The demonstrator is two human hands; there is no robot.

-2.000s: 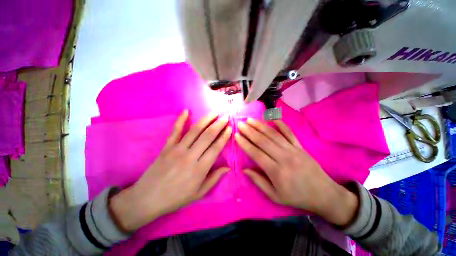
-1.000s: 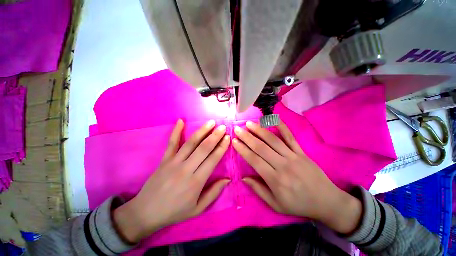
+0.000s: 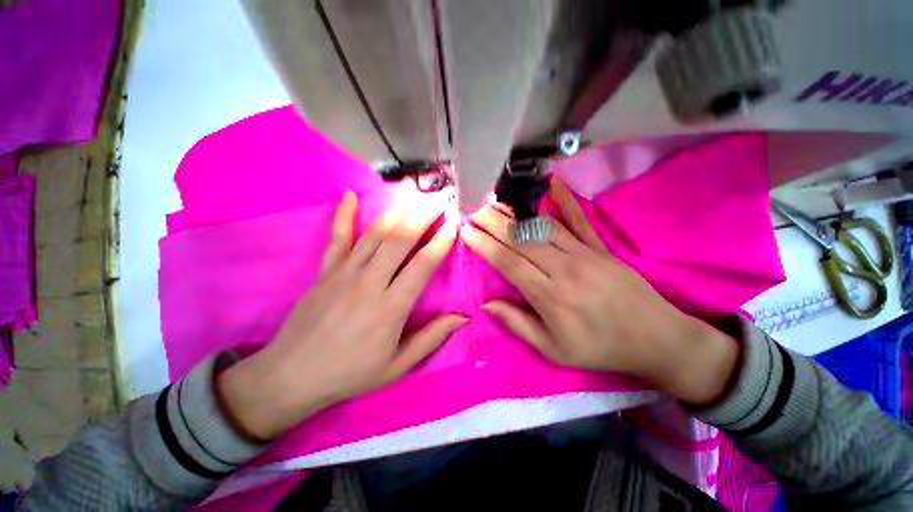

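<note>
The bright pink garment panel [image 3: 240,270] lies flat under the head of the sewing machine [image 3: 440,80]. A narrow strip with a seam runs down its middle between my hands. My left hand [image 3: 345,315] lies flat on the panel left of the seam, fingers spread. My right hand [image 3: 576,300] lies flat on the right side, its fingertips beside the small knurled knob [image 3: 533,231]. Both hands' fingertips are close to the brightly lit needle area. Glare and the machine head hide the needle and presser foot. Neither hand grips anything.
Gold-handled scissors [image 3: 856,265] lie at the right beside ruler marks. A blue crate [image 3: 871,365] is at the lower right. Darker pink cut pieces [image 3: 55,80] lie on brown cardboard [image 3: 75,230] at the left. A larger knurled knob [image 3: 716,65] juts from the machine head.
The panel and both hands have moved forward toward the needle. The white table edge now shows below the cloth. The machine head appears shifted left in view.
</note>
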